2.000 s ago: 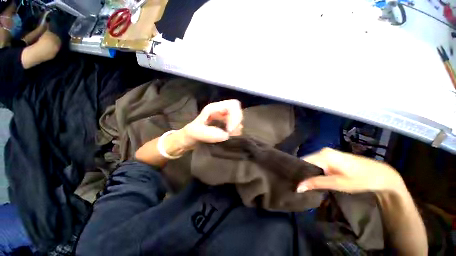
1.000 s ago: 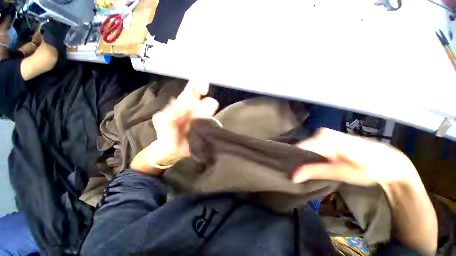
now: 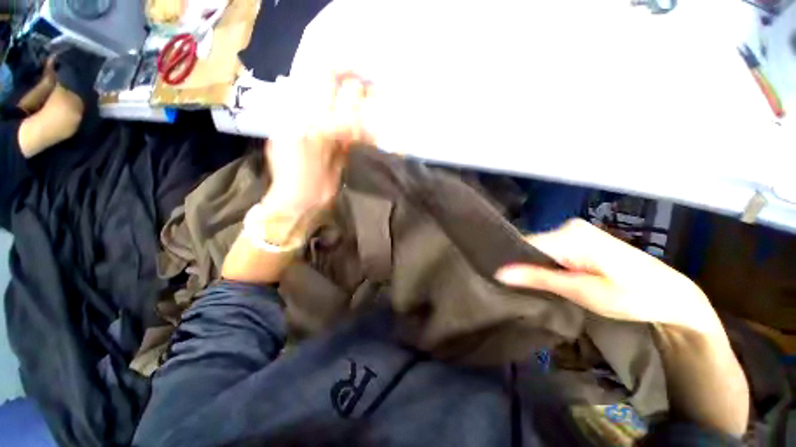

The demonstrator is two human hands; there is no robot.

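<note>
A brown garment (image 3: pixel 471 288) lies bunched over my lap, with a folded, darker band stretched between my two hands. My left hand (image 3: pixel 319 157) is raised at the table's front edge and holds one end of the band; its fingers are blurred and washed out against the white table. My right hand (image 3: pixel 593 271) grips the band at the right, thumb on top and fingers hidden behind the cloth. More brown cloth (image 3: pixel 214 214) lies at the left.
The white table (image 3: pixel 524 87) runs across the top. Red-handled scissors (image 3: pixel 178 59) lie on cardboard (image 3: pixel 218 65) beside black cloth (image 3: pixel 277 35). Snips (image 3: pixel 763 83) lie at the right. Another person's arm (image 3: pixel 52 122) is at the far left, above piled black cloth (image 3: pixel 87 244).
My left hand has moved up to the table edge, pulling the garment's band up with it. More of the brown cloth is spread out. My right hand keeps its grip.
</note>
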